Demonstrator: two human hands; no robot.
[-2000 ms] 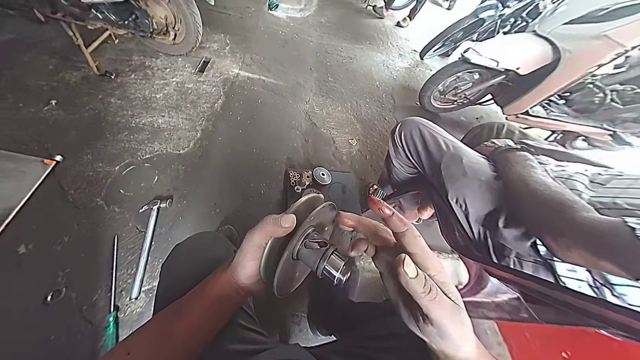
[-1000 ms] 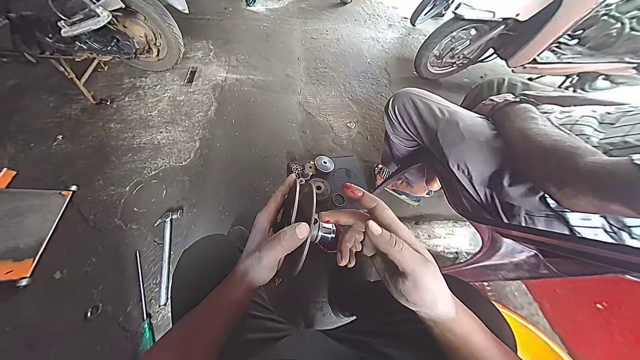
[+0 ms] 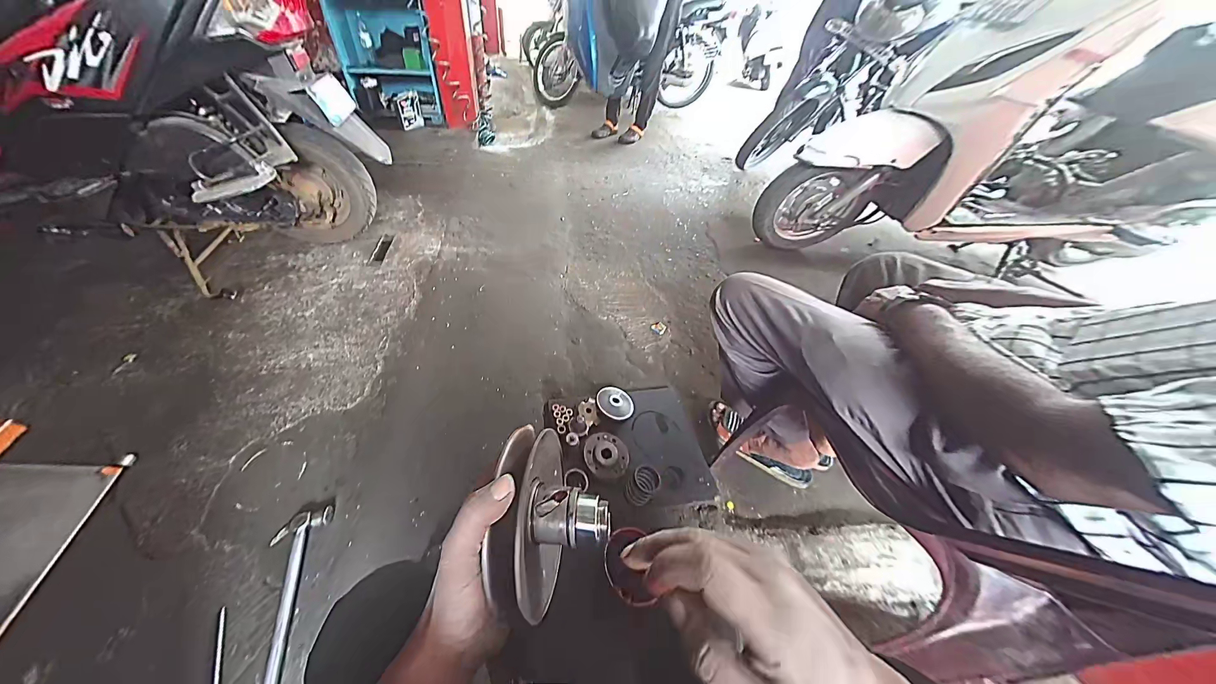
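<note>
My left hand (image 3: 470, 560) grips a scooter's metal driven pulley (image 3: 540, 532) by its discs, which stand on edge with the shaft pointing right. Pinched between thumb and finger of my right hand (image 3: 731, 589) is a thin reddish ring (image 3: 632, 567), just off the shaft's end and apart from it. Behind the pulley lies a dark flat board (image 3: 670, 427) bearing a round silver cap (image 3: 615, 404), a toothed metal disc (image 3: 606, 456), a coil spring (image 3: 643, 485) and several small rings (image 3: 562, 415).
A hammer-like tool (image 3: 296, 579) and a thin rod (image 3: 220, 646) lie on the floor at left, near a flat panel (image 3: 47, 532). A person (image 3: 817, 380) sits close on my right. Parked motorcycles (image 3: 313, 180) and scooters (image 3: 855, 171) stand farther back, near a blue shelf (image 3: 389, 57).
My right hand has drawn back from the pulley's shaft; the reddish ring now shows in its fingers, off the shaft. My left hand keeps hold of the pulley. The view has tilted up.
</note>
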